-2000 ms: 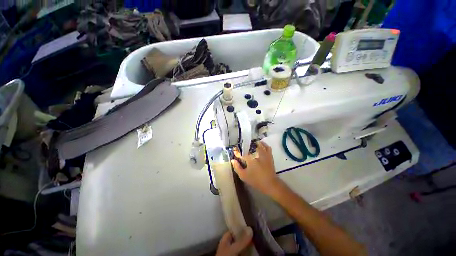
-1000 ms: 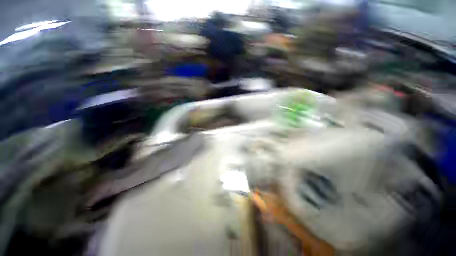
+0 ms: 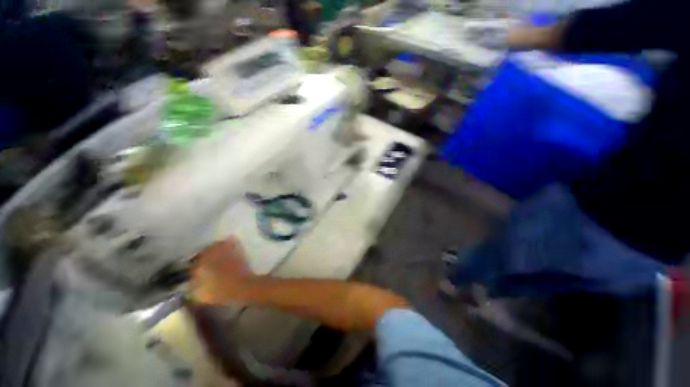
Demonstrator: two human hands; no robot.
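The view is blurred. My right hand (image 3: 216,273) is at the needle end of the white sewing machine (image 3: 219,155), on the dark fabric strip (image 3: 208,332); whether its fingers grip the strip cannot be told. The lighter cream strip (image 3: 178,336) lies beside the dark one and runs down to the lower edge. The needle area is hidden by blur and my hand. Scissors with green loop handles (image 3: 284,217) lie on the machine bed right of my hand. My left hand is not in view.
A control box (image 3: 257,66) and green bottle (image 3: 186,117) stand behind the machine head. A black switch panel (image 3: 394,160) is at the table's right end. A blue bin (image 3: 529,128) stands to the right. Another person's arm (image 3: 539,35) and dark clothing show at upper right.
The view has swung to the right, so the machine appears further left and the blue bin and another person show. My left hand, seen on the strip two seconds ago, is out of view.
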